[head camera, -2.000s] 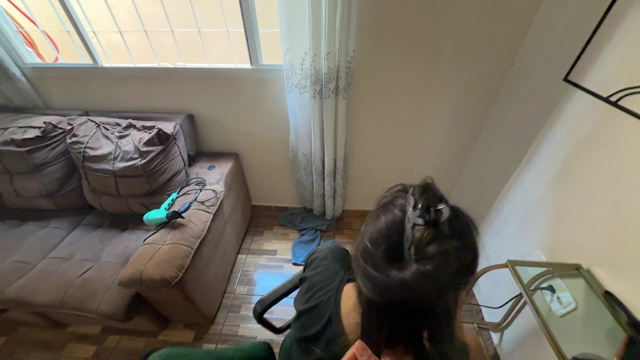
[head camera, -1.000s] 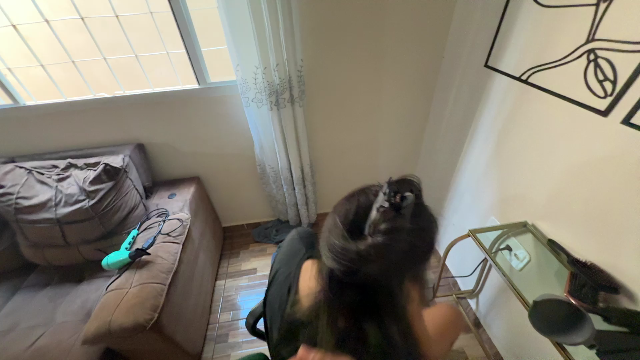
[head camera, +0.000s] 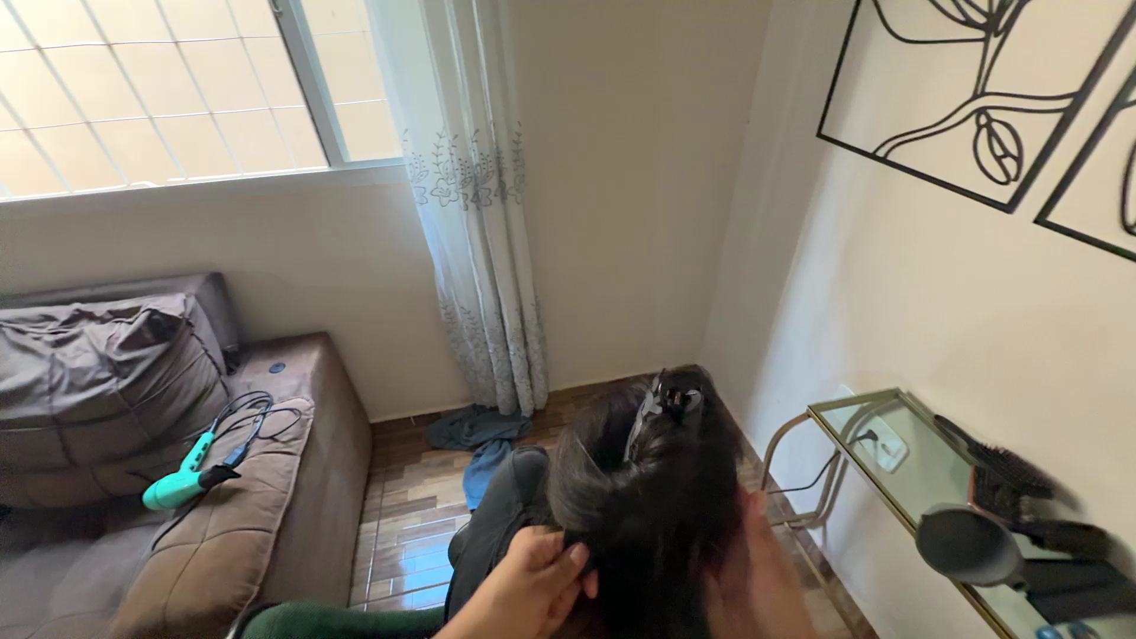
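A seated person's dark hair (head camera: 657, 479) fills the lower middle, its upper part gathered under a dark hair claw clip (head camera: 676, 399). At the left side of the hair, my left hand (head camera: 555, 568) has its fingers curled, with dark strands at the fingertips. My right hand (head camera: 754, 568) lies along the right side of the hair; its fingers are partly hidden and blurred, so its hold is unclear.
A turquoise hair dryer (head camera: 177, 486) with its cord lies on the brown sofa (head camera: 293, 426). Right, a glass-topped side table (head camera: 852, 422) holds a hairbrush (head camera: 1003, 457) and a black round-headed object (head camera: 967, 546). Blue cloth (head camera: 486, 461) lies by the curtain (head camera: 484, 266).
Both of my hands now show plainly beside the hair, where earlier only a small part of a hand was seen at the bottom edge. The view has shifted to the right.
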